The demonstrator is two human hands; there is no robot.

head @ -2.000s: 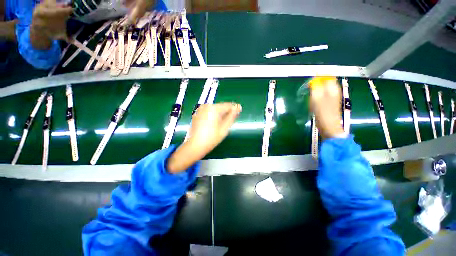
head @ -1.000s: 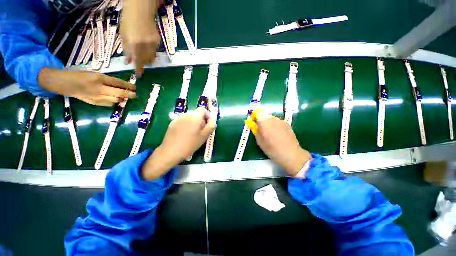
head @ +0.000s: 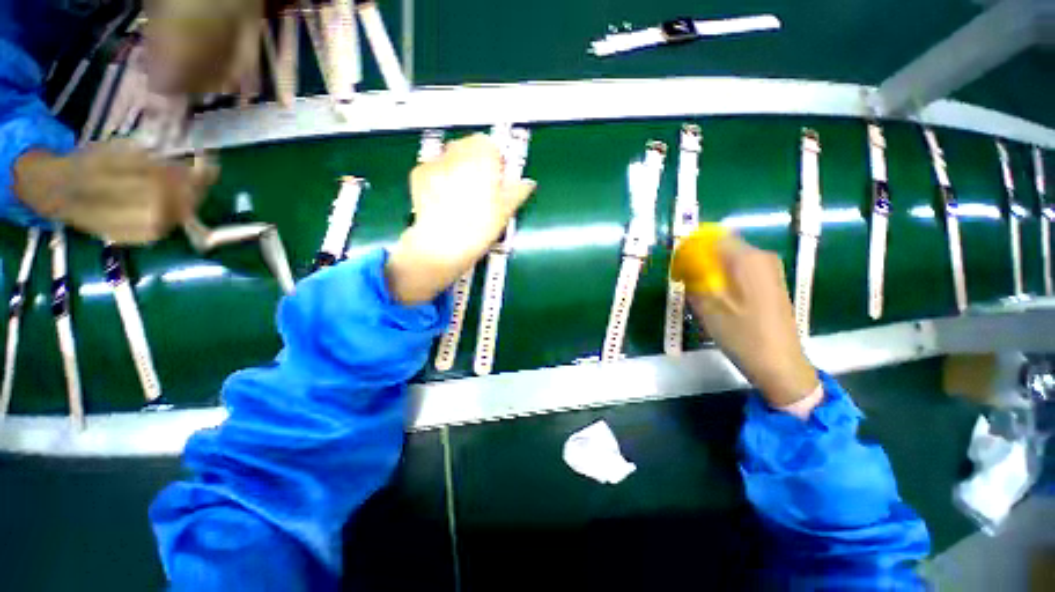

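Note:
Pale pink watches with long straps lie across the green conveyor belt (head: pixel 567 295). My left hand (head: pixel 457 220) is over the upper part of two close watches, one of them at its fingertips (head: pixel 493 301); the hand hides their faces, and its grip is unclear. My right hand (head: pixel 746 306), with yellow finger coverings (head: pixel 701 260), is at the middle of another watch (head: pixel 687 174); whether it grips the watch cannot be told. A neighbouring watch (head: pixel 636 237) lies slanted just left of that one.
Opposite worker's blurred hands (head: pixel 116 191) are at the upper left, one by a bent strap (head: pixel 237 235), near a watch pile (head: pixel 336 46). One watch (head: pixel 683 31) lies on the far bench. A white scrap (head: pixel 598 452), clear bag (head: pixel 995 468) and brown box (head: pixel 969 376) are on the near bench.
My left hand has moved up, over the tops of the two close watches. My right hand has moved right to another watch. The other worker's hands have moved left; a strap there is now bent.

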